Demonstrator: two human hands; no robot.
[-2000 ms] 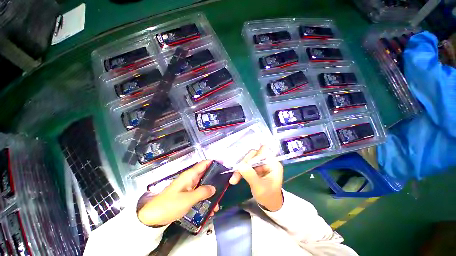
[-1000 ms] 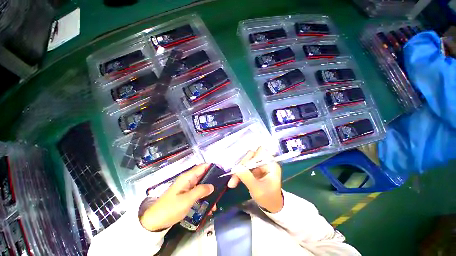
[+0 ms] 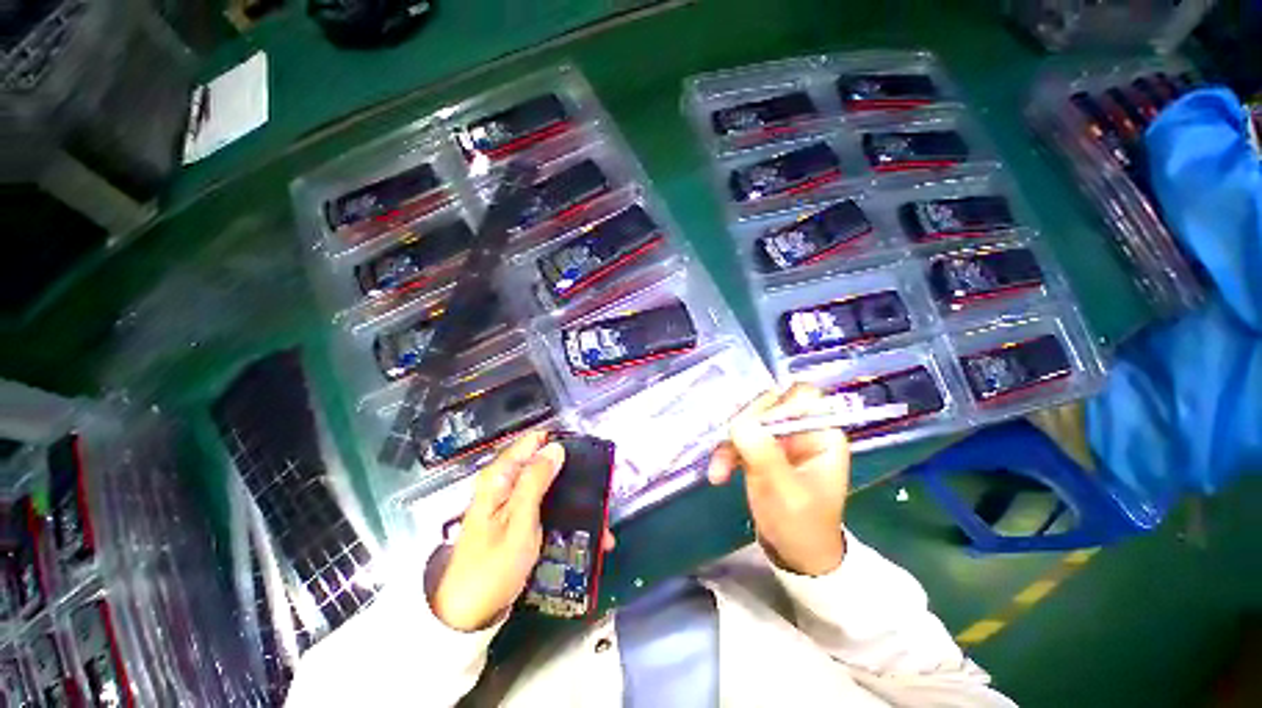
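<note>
My left hand (image 3: 498, 533) holds a black phone half-assembly (image 3: 574, 533) with a red edge, its silver and blue circuitry at the end nearest me. My left thumb or a finger rests on its upper black part. My right hand (image 3: 792, 470) is to the right, apart from the unit, and holds pale tweezers (image 3: 837, 419) roughly level, over the near edge of the right tray. A long black adhesive pad strip (image 3: 464, 311) lies across the units in the left blister tray (image 3: 651, 401). Whether a pad is on the tweezer tip cannot be seen.
The right blister tray (image 3: 907, 307) holds units. Spare pad strips (image 3: 291, 477) lie left of the near tray, beside stacked trays (image 3: 152, 553). A paper sheet (image 3: 226, 108) is at the back left. A co-worker's blue sleeve (image 3: 1204, 208) and a blue stool (image 3: 1031, 484) are at right.
My right hand has moved right, away from the unit, with the tweezers. The unit in my left hand has turned more upright in the picture. The whole view has shifted slightly.
</note>
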